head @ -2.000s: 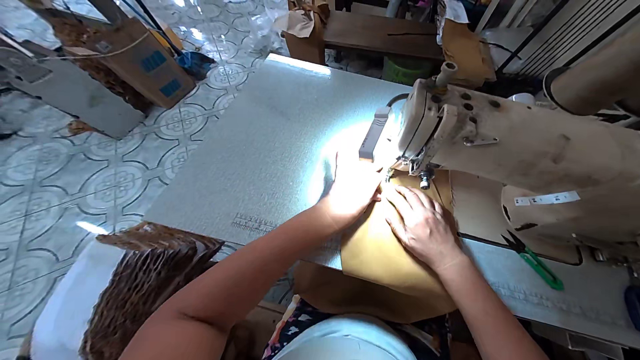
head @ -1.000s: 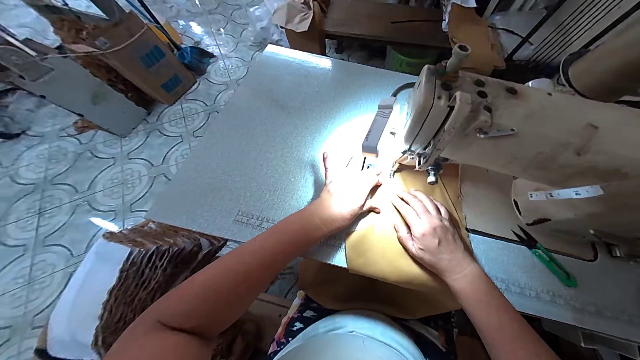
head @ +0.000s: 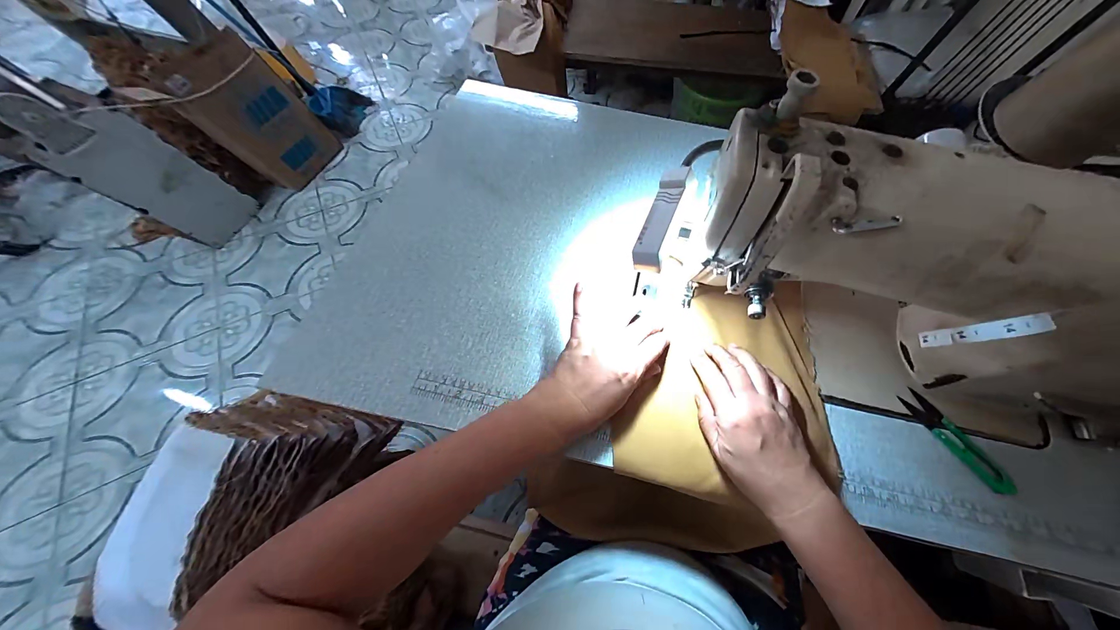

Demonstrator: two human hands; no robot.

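Observation:
A yellow-tan piece of fabric or leather (head: 669, 433) lies under the needle area of a beige industrial sewing machine (head: 927, 219) and hangs over the table's front edge. My left hand (head: 604, 367) touches the left edge of the piece, thumb and forefinger spread, some fingers curled; glare hides part of it. My right hand (head: 757, 420) rests flat on the piece, just right of my left hand, in front of the presser foot (head: 689, 294). A grey lamp (head: 661, 219) beside the machine head lights this spot brightly.
Green-handled thread snips (head: 971, 451) lie on the sewing table (head: 420, 262) right of the piece. A stack of brown ruffled material (head: 271, 490) with a white sheet stands at the table's front left. A cardboard box (head: 245, 105) is on the tiled floor beyond. A wooden bench (head: 665, 39) stands behind.
Both hands stay on the yellow-tan piece near the needle, with only slight shifts. The view has moved a little.

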